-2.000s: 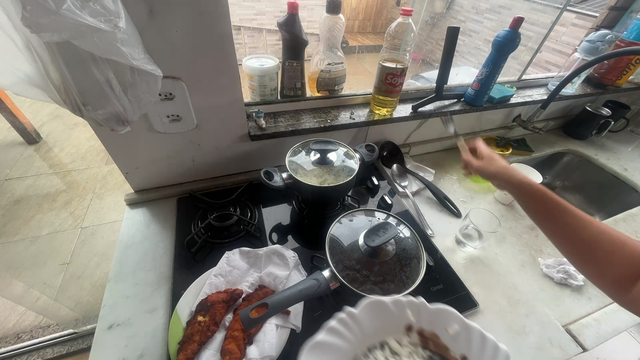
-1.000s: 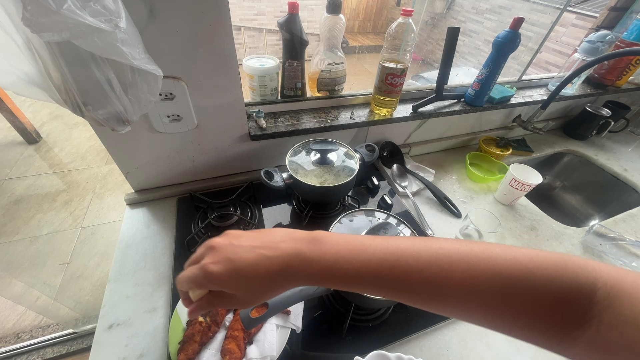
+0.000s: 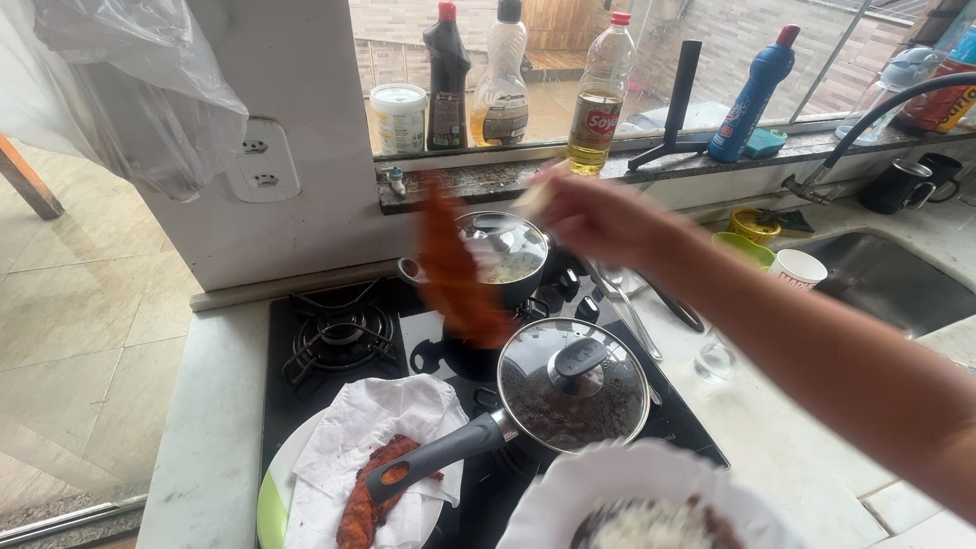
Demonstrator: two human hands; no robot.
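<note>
My right hand (image 3: 572,206) is closed on the pale handle of a utensil, a fork by its earlier look. From it hangs a reddish-brown fried cutlet (image 3: 457,274), blurred, in front of the lidded pot of pale food (image 3: 507,267). Another cutlet (image 3: 370,488) lies on white paper towel (image 3: 389,404) over a green-edged plate (image 3: 273,507), partly under the handle of the lidded pan (image 3: 572,396). A scalloped white plate (image 3: 534,499) with rice (image 3: 656,526) and dark beans is at the bottom edge. My left hand is out of view.
Left of the pot is a bare gas burner (image 3: 343,332). Serving spoons (image 3: 629,305) and a clear glass (image 3: 715,358) are right of the cooktop. An oil bottle (image 3: 598,99) stands on the sill. A paper cup (image 3: 797,268) is beside the sink (image 3: 892,286).
My right hand has gone from the sink side to the towel-lined plate, then up toward the sill. One of two cutlets has been lifted off that plate. The scalloped plate has come back into view.
</note>
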